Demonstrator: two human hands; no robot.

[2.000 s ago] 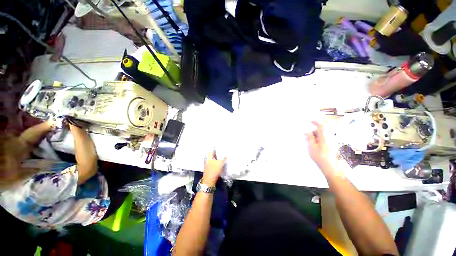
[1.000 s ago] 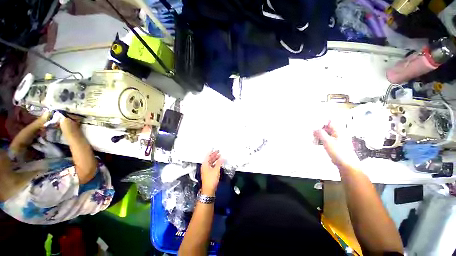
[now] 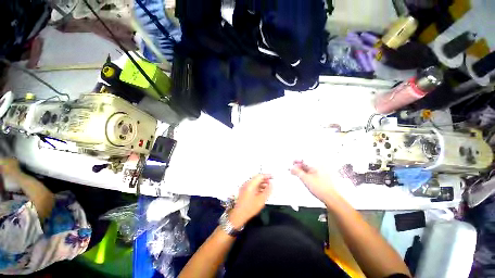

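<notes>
My left hand (image 3: 254,196), with a watch at the wrist, is over the front edge of the glaring white table (image 3: 217,146), its fingers curled. My right hand (image 3: 309,176) is a little to its right, fingertips pointing towards the left hand, a small gap between them. The glare washes out the fingertips, so I cannot tell whether either hand holds something small. Navy garments (image 3: 249,59) with white piping lie at the back of the table.
A sewing machine (image 3: 423,149) with a light blue cloth (image 3: 412,176) is at right; another machine (image 3: 108,127) is at left beside a person's arm (image 3: 32,187). A pink flask (image 3: 404,96) lies behind the right machine. Crumpled clear plastic (image 3: 168,228) is below the table's left front.
My hands have come together: the right hand has moved left, away from the right machine, and the left hand has moved right. The camera view has shifted. The other person is further out of frame.
</notes>
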